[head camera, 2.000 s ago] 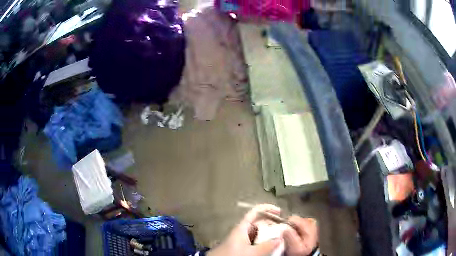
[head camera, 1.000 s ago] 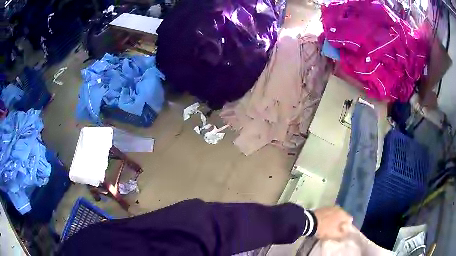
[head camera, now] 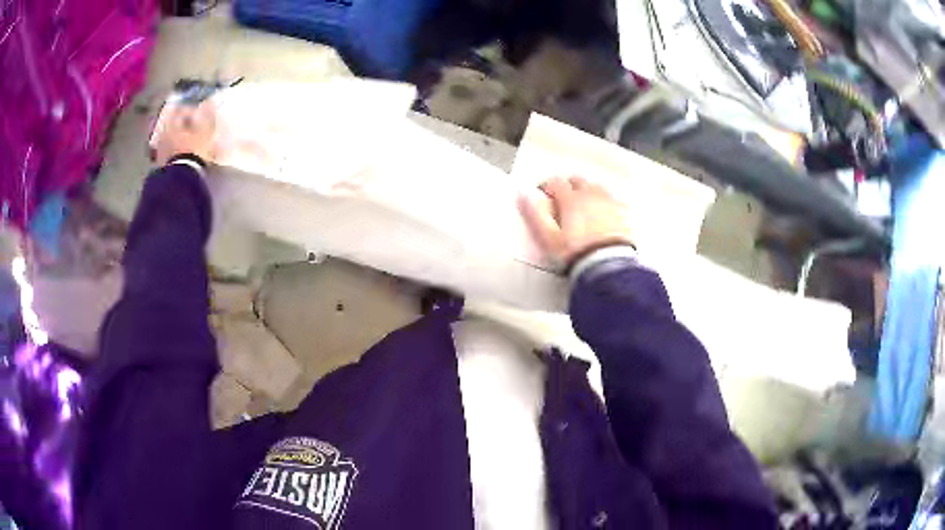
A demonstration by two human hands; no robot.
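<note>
A cream to white garment piece (head camera: 414, 197), washed out by light, lies stretched along the narrow board and hides its padding. My left hand (head camera: 189, 133) is at the garment's far left end, its fingers bent around the edge. My right hand (head camera: 582, 219) lies on the garment right of the middle, fingers bent, thumb apart; whether it grips cloth cannot be told. A pale stiff panel (head camera: 632, 186) shows behind my right hand. The iron (head camera: 738, 36) is at the top right on a pale rest, partly cut off.
Magenta garments (head camera: 73, 93) are heaped at left, with shiny purple cloth (head camera: 41, 414) below. A blue crate (head camera: 311, 19) stands beyond the board. A grey arm (head camera: 725, 150) runs behind the panel. Light-blue cloth (head camera: 907, 300) hangs at right. Pink-beige cloth (head camera: 249, 352) lies below the board.
The view has swung right over the board. The board, bare grey-blue before, is now covered by the garment. My left hand has moved to its far end, and my right hand has come into view.
</note>
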